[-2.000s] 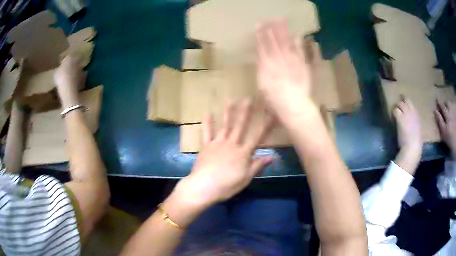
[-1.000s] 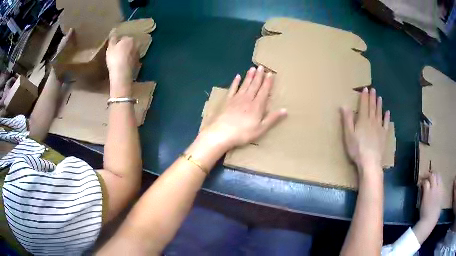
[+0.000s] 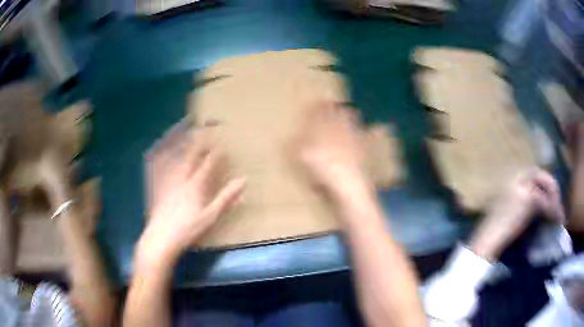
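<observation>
A tan-brown die-cut blank [image 3: 269,211] lies on the bench in front of me, its notched lid end pointing away. A side flap [image 3: 386,156] sticks out at its right. My left hand [image 3: 186,185] lies over the left edge of the blank, blurred, fingers apart. My right hand [image 3: 333,140] is over the right part of the blank, strongly blurred, fingers seemingly spread. Neither hand grips anything that I can see. Whether the palms touch the cardboard is unclear.
The bench top [image 3: 128,128] is dark green. Another blank [image 3: 477,128] lies to the right, by a neighbour's hands [image 3: 535,191]. A left neighbour's arm [image 3: 73,217] works at a part-folded box [image 3: 38,185]. A brown cardboard pile [image 3: 410,7] sits at the far edge.
The view has turned, so the blank appears further left. My right hand has moved inward over the blank from its right edge. The right neighbour's hands are now together near their blank's lower edge.
</observation>
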